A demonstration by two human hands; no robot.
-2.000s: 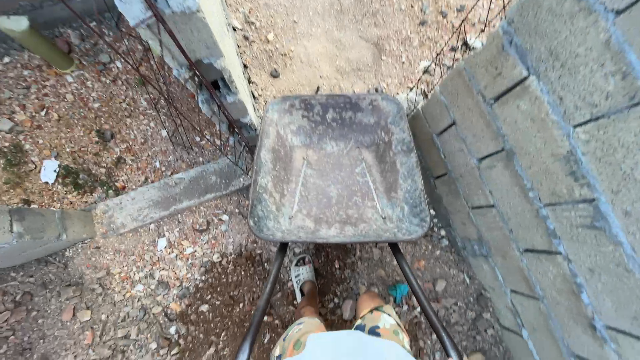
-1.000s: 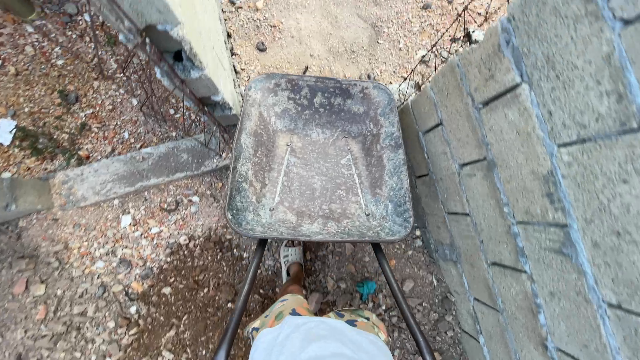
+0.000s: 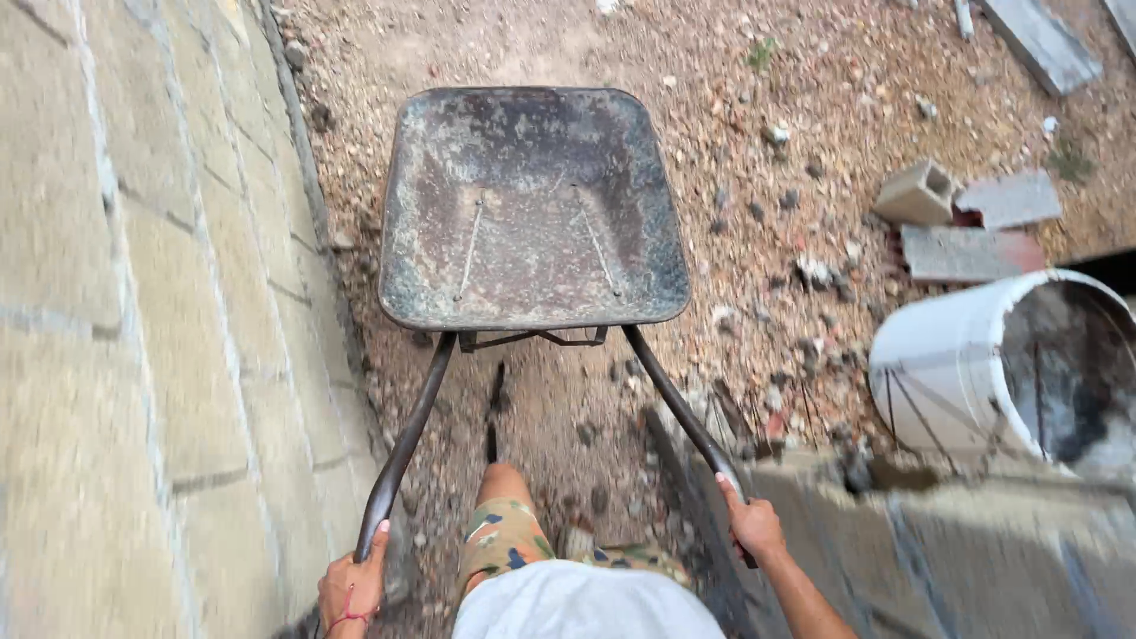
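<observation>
A worn metal wheelbarrow (image 3: pixel 537 222) is in front of me, its tray holding nothing and its surface stained and scuffed. Two dark tubular handles run back from it towards my body. At the lower left my left hand (image 3: pixel 353 581) is closed around the end of one handle, a thin red string at its wrist. My right hand (image 3: pixel 753 530) grips the other handle, its thumb lying along the tube. The wheel is hidden beneath the tray.
A concrete block wall (image 3: pixel 195 355) rises close on the left. To the right stand a low block wall (image 3: pixel 887 550) and a white bucket (image 3: pixel 945 355) tipped on its side. A hollow block (image 3: pixel 919 193) and broken pieces lie on gravelly ground beyond.
Both hands are now in view on the handles. The surroundings have changed: the block wall is now on the left, and the bucket and block pieces have come into view.
</observation>
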